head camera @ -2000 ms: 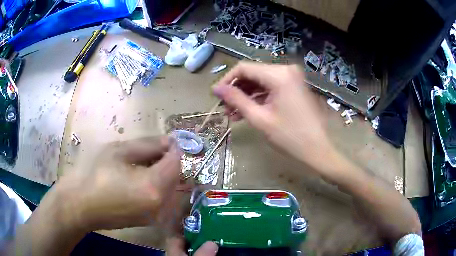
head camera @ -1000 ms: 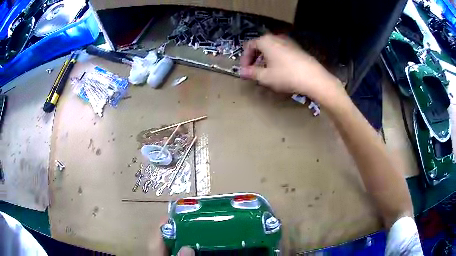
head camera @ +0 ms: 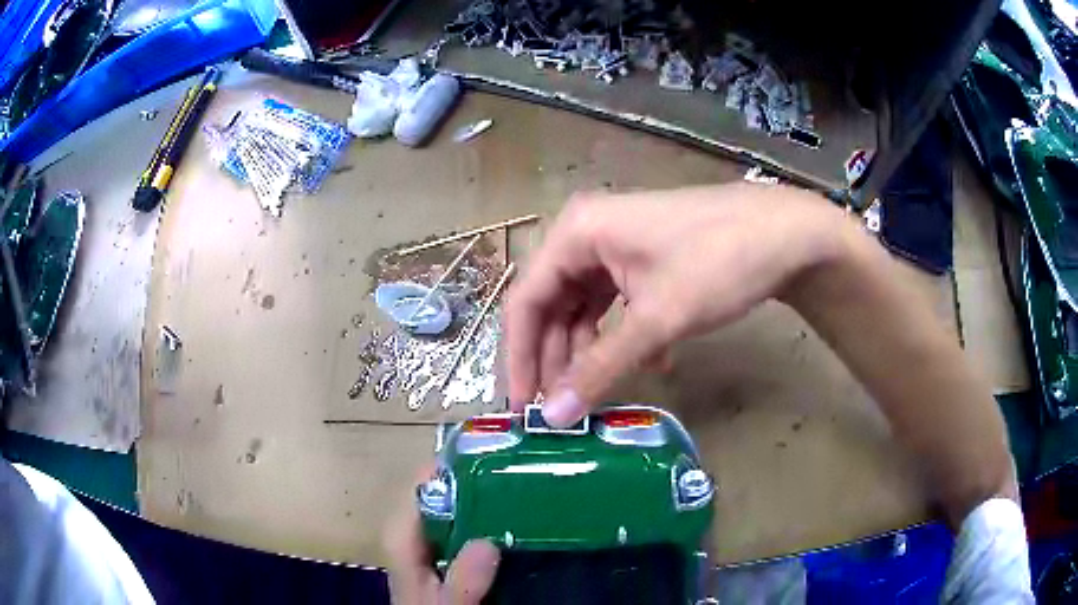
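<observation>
A glossy green model car body [head camera: 556, 485] with red tail lamps and silver edging is low in the middle. My left hand [head camera: 443, 561] holds it at its lower left, thumb on top; the rest of that hand is hidden under the body or cut off. My right hand [head camera: 591, 319] reaches down to the body's upper edge. Its thumb and fingers are on a small black-and-white licence plate part [head camera: 556, 420] between the two tail lamps. Whether the part touches the body all along cannot be told.
A glue cup [head camera: 414, 307] with a wooden stick in it stands on a blotched palette [head camera: 473, 366]. Behind are cotton swabs [head camera: 274, 148], a yellow-black utility knife [head camera: 177, 136], white bundles [head camera: 404, 104] and heaped trim parts [head camera: 768, 97]. More green bodies [head camera: 1052, 195] are at the right.
My right hand has come from the heap of trim parts down to the car body, and a small plate part now shows there. The left hand still holds the body.
</observation>
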